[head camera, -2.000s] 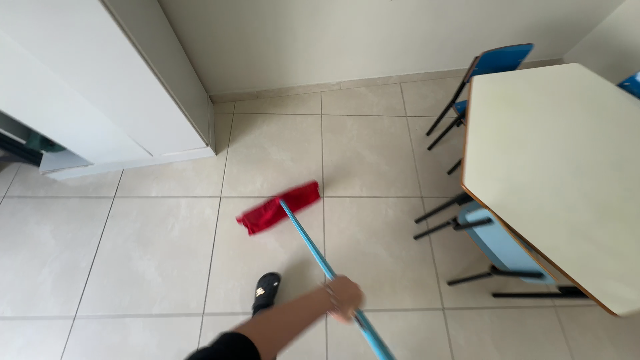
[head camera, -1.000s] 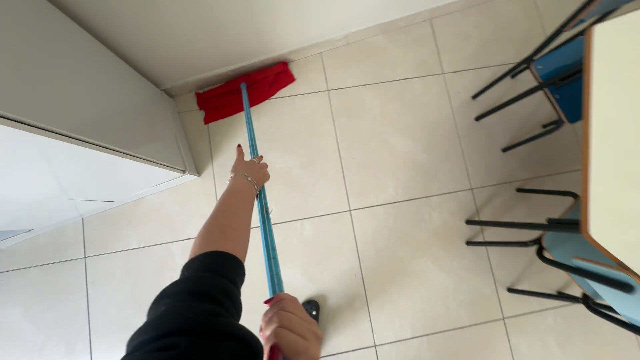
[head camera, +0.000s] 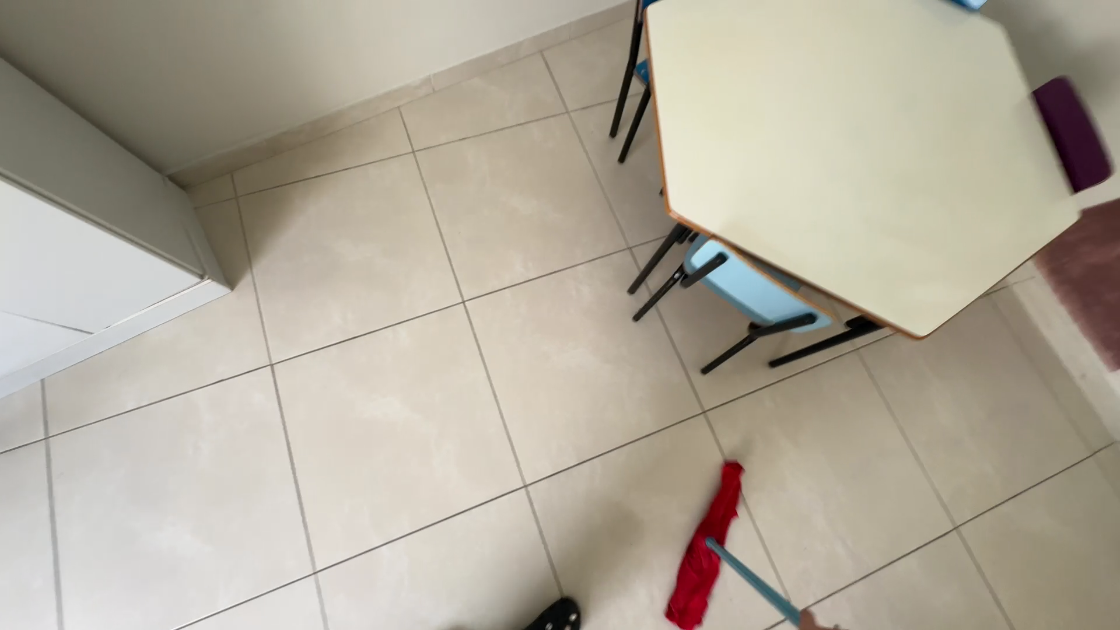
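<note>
A red cloth (head camera: 707, 551) is wrapped over the head of a floor squeegee or mop on the tiles at the lower right. Its light blue pole (head camera: 754, 581) slants down to the bottom edge. There, a small part of one hand (head camera: 814, 620) shows at the pole, mostly cut off by the frame; which hand it is cannot be told. The other hand is out of view. A black shoe with light spots (head camera: 558, 615) stands on the floor to the left of the cloth.
A cream hexagonal table (head camera: 840, 157) fills the upper right, with a light blue chair (head camera: 757, 289) tucked at its near side and a purple chair back (head camera: 1073, 134) at the right. A white cabinet (head camera: 96, 254) stands at the left by the wall. A pinkish rug (head camera: 1085, 280) lies at the right.
The red cloth and pole have moved away from the wall by the cabinet, to the floor in front of the table. Both hands were in sight one second ago. The view has swung right.
</note>
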